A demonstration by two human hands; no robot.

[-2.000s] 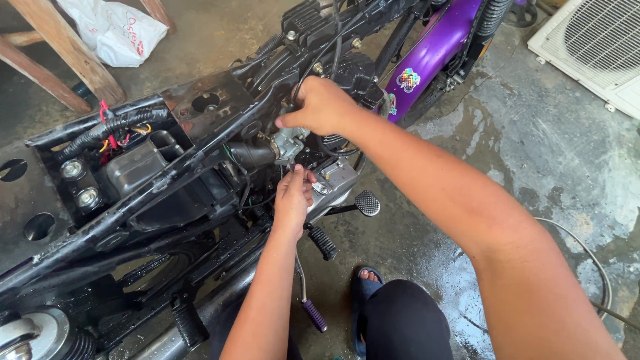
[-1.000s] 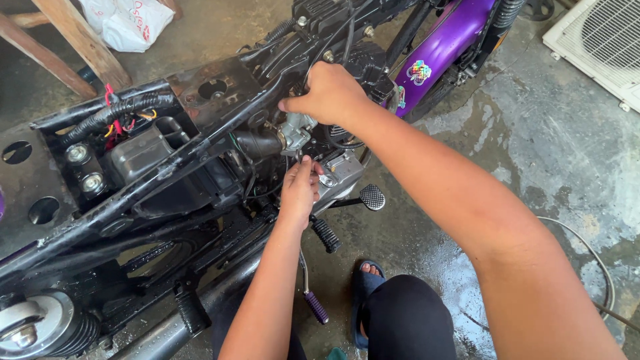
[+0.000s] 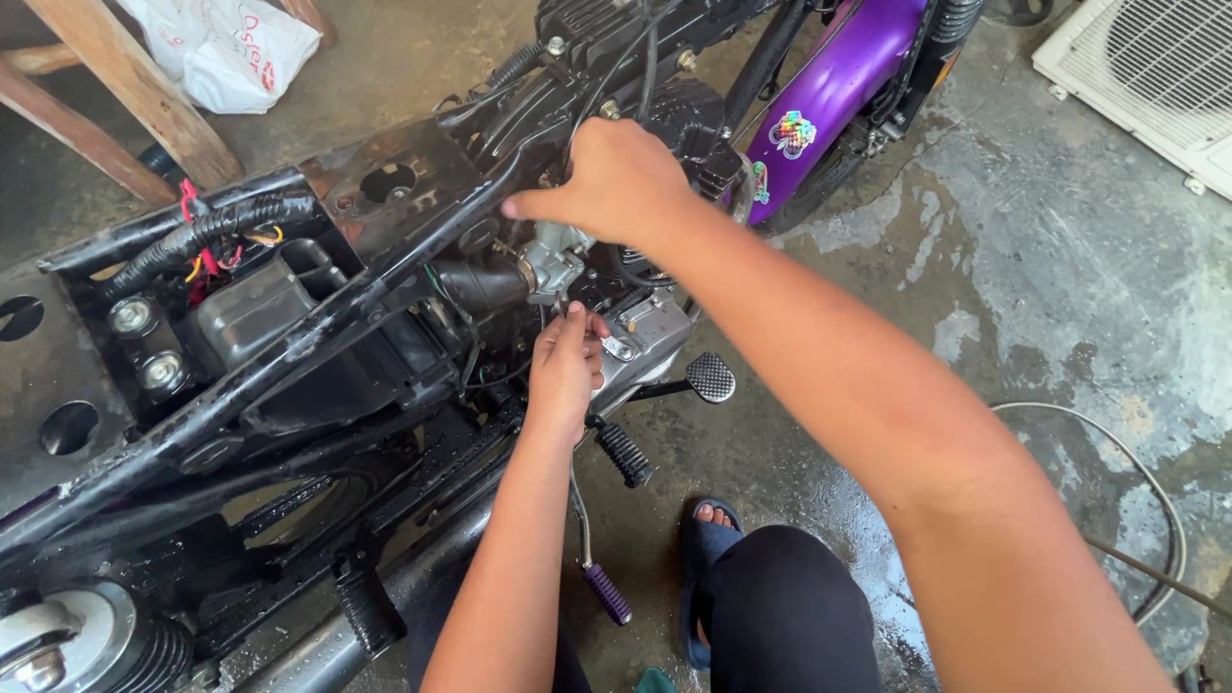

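A metal carburetor (image 3: 556, 262) sits on the motorcycle's right side, joined to a black rubber intake boot (image 3: 479, 287). Over its top reaches my right hand (image 3: 616, 183), thumb out toward the black frame tube (image 3: 404, 252); its fingertips are hidden behind the hand, so a hold cannot be made out. My left hand (image 3: 570, 358) is just below the carburetor, fingers bent at its underside beside the silver engine cover (image 3: 659, 332). Whether these fingers pinch a small part is not clear.
A brake pedal (image 3: 710, 377), a rubber footrest (image 3: 624, 454) and a kick-start lever with a purple rubber (image 3: 608, 594) stick out near my legs. The purple front fender (image 3: 835, 87) is ahead. A white outdoor unit (image 3: 1145, 82), a hose (image 3: 1169, 510) and wooden legs (image 3: 144, 96) stand around.
Both hands stay at the carburetor. My right hand has shifted its grip slightly, its thumb now pointing out toward the frame tube.
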